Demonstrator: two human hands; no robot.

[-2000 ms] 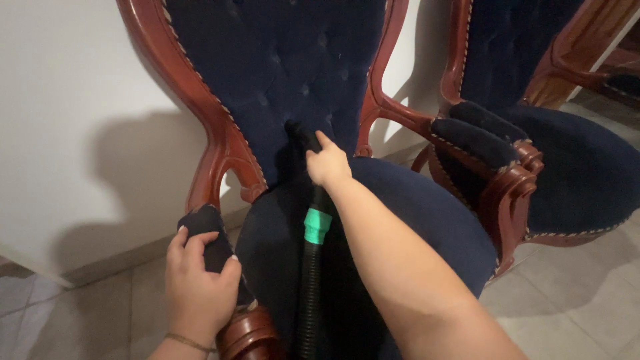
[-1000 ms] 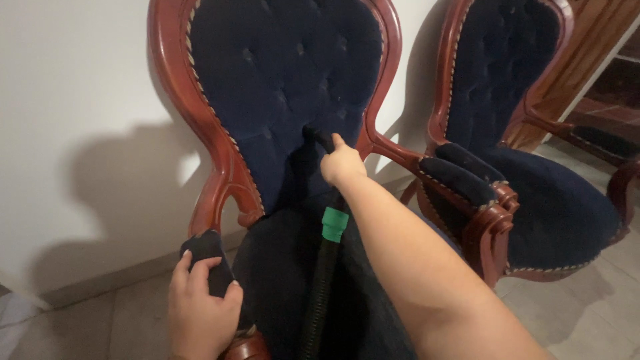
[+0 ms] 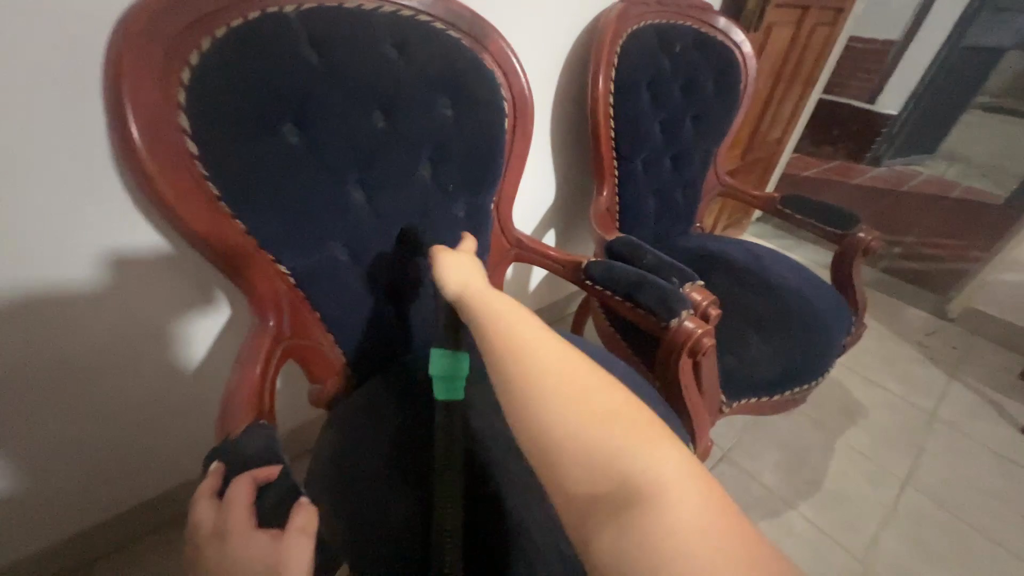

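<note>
A wooden armchair (image 3: 518, 104) with a tufted dark blue velvet backrest (image 3: 352, 136) stands before me. My right hand (image 3: 460, 268) grips the black tube of a vacuum cleaner hose (image 3: 448, 464) at the lower right of the backrest. The dark nozzle is hard to make out against the velvet. Below this hand a green coupling (image 3: 449, 374) joins tube and ribbed hose, which runs down over the blue seat (image 3: 360, 464). My left hand (image 3: 248, 512) is curled over the padded left armrest (image 3: 252, 456), its fingers on the fabric.
A second matching armchair (image 3: 680, 128) stands to the right, its near armrest against the first chair's. A white wall (image 3: 48, 160) is behind them. Farther right are a wooden door (image 3: 788, 88), a glass pane with reflections, and a tiled floor (image 3: 848, 448).
My right hand has stayed on the tube, near the lower backrest. My left hand has remained on the armrest. The view has shifted, showing more of the backrest and second chair.
</note>
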